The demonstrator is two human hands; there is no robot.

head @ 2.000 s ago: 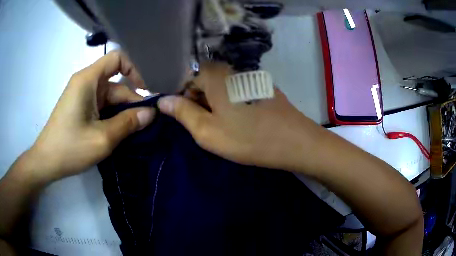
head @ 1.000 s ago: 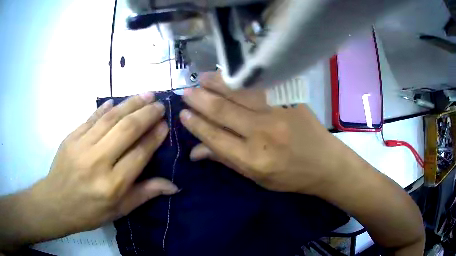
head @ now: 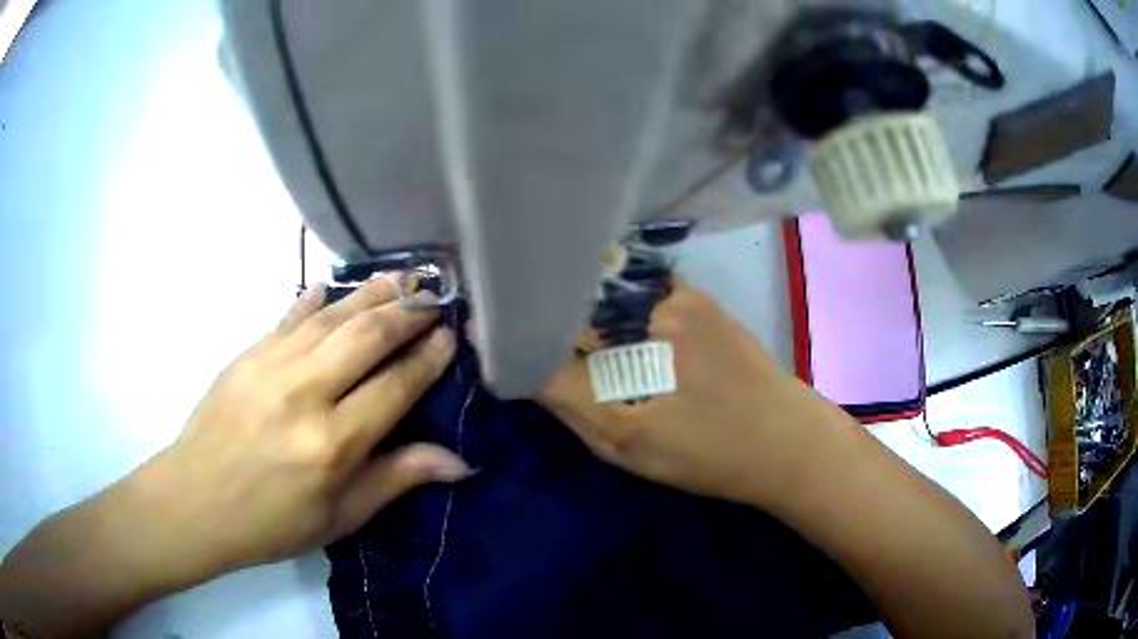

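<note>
A dark navy garment panel (head: 562, 537) with pale stitch lines lies over the machine bed and the table's front edge. My left hand (head: 318, 418) lies flat on its left part, fingers a little apart and fingertips by the presser area. My right hand (head: 680, 399) is on the cloth's right side; its fingers are hidden behind the machine head, so its hold cannot be told. The off-white sewing machine head (head: 512, 162) covers the needle area. A ribbed tension knob (head: 884, 172) sits on it, with a smaller knob (head: 632, 371) below.
A smartphone (head: 861, 318) in a red case lies right of the machine, its screen pale pink. A red wrist strap (head: 992, 439) trails from its corner. A yellow-orange parts box (head: 1061, 437) with small metal parts stands at the right edge. A slim metal tool (head: 1030, 325) lies beyond the phone.
The view has shifted, and the machine head now covers the needle area and my right fingers. Since the oldest frame, my hands have gone from pinching the folded cloth edge to lying on the cloth.
</note>
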